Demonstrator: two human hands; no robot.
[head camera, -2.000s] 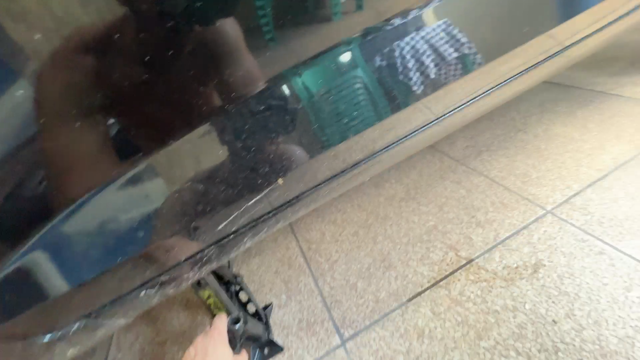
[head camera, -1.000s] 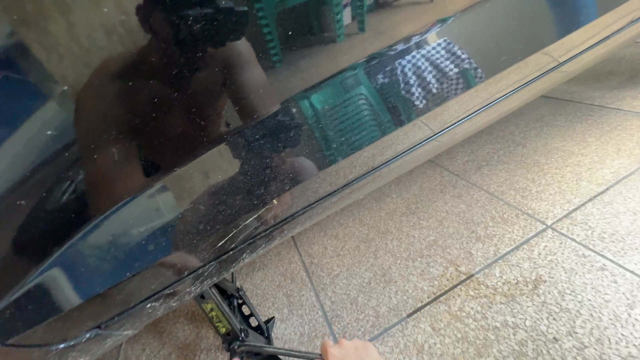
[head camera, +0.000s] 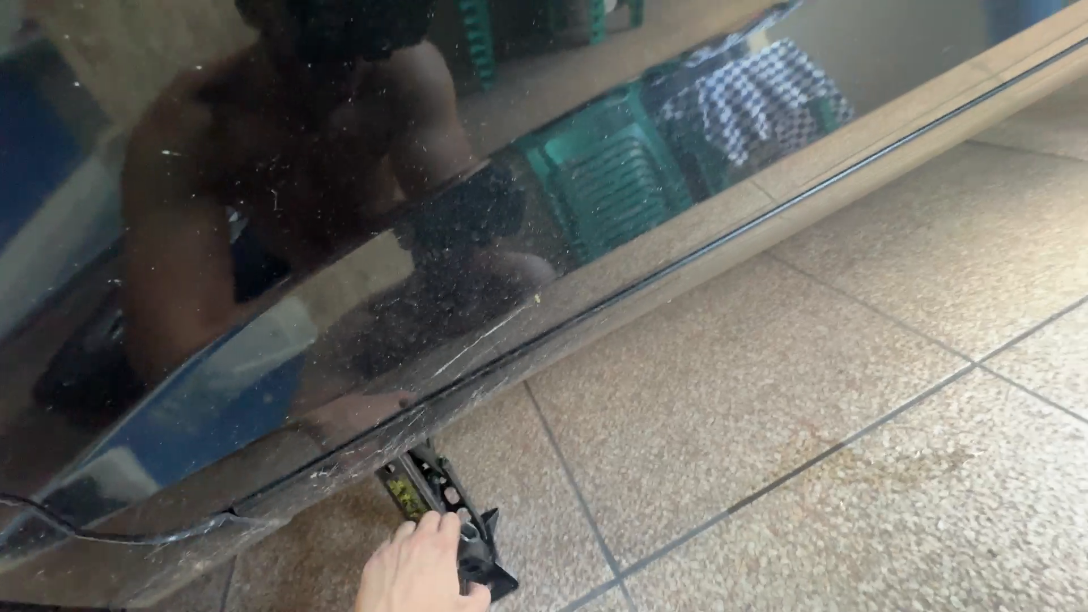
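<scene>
My left hand (head camera: 421, 568) is on the near end of a black scissor jack (head camera: 446, 493), fingers over its top and thumb on the right side. The jack has a yellow marking and holes along its arm; its far end goes out of sight under the lower edge of a glossy black car body panel (head camera: 476, 255). My fingers hide part of the jack's near end, and no crank rod can be made out. My right hand is out of view.
The car's sill (head camera: 646, 293) runs diagonally over the speckled tile floor (head camera: 765, 425). A dark cable or strip (head camera: 127, 535) lies along the panel's lower left. The shiny panel reflects a person, a green plastic chair and a checkered cloth.
One second ago a hand held a rod extending right from the jack. Now a hand is on the jack's near end, further left, and the rod no longer shows.
</scene>
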